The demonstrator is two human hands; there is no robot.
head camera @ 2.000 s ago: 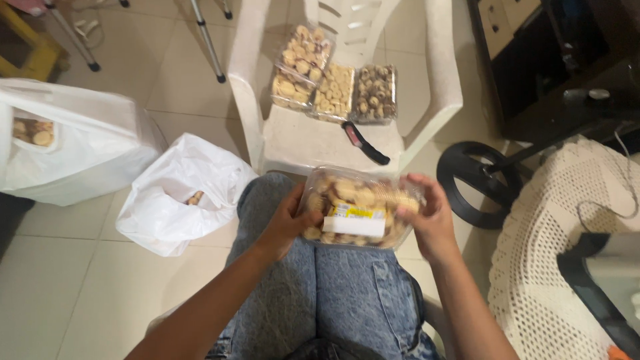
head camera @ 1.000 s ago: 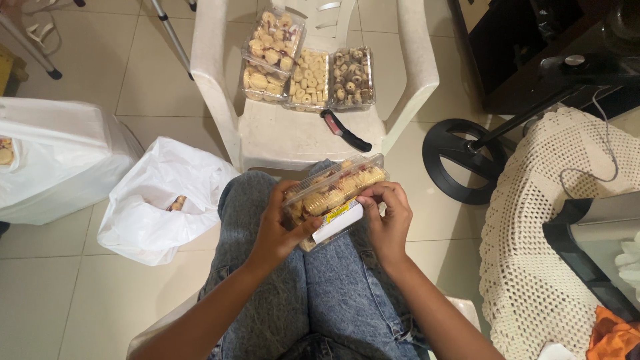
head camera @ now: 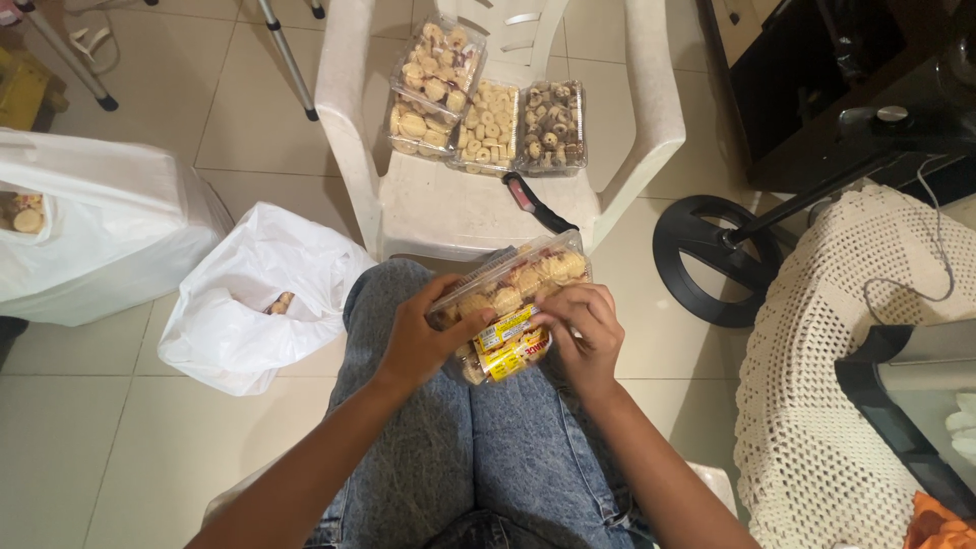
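Over my lap, my left hand [head camera: 427, 332] grips the left end of a clear plastic box of cookies [head camera: 499, 293], thumb on its top. A yellow label [head camera: 507, 339] lies over the box's near side. At the label's right part are the bent fingers of my right hand [head camera: 583, 328], and whether they pinch it is hidden. Beyond, on a white plastic chair [head camera: 450, 213], stand a cookie box [head camera: 438, 65] stacked on another, a box of pale ring-shaped cookies [head camera: 488, 126] and a box of darker cookies [head camera: 553, 126]. A black-handled tool, possibly a cutter [head camera: 537, 202], lies before them.
Left on the tiled floor are an open white plastic bag [head camera: 259, 305] with cookies inside and a larger full white bag [head camera: 91, 221]. To the right stand a round black stand base [head camera: 713, 259] and a surface under a crocheted cloth [head camera: 808, 366]. Metal legs [head camera: 286, 57] stand behind.
The box in my hands has turned, its right end now farther from me. The white strip on the label, seen earlier, no longer shows, and the yellow print is exposed.
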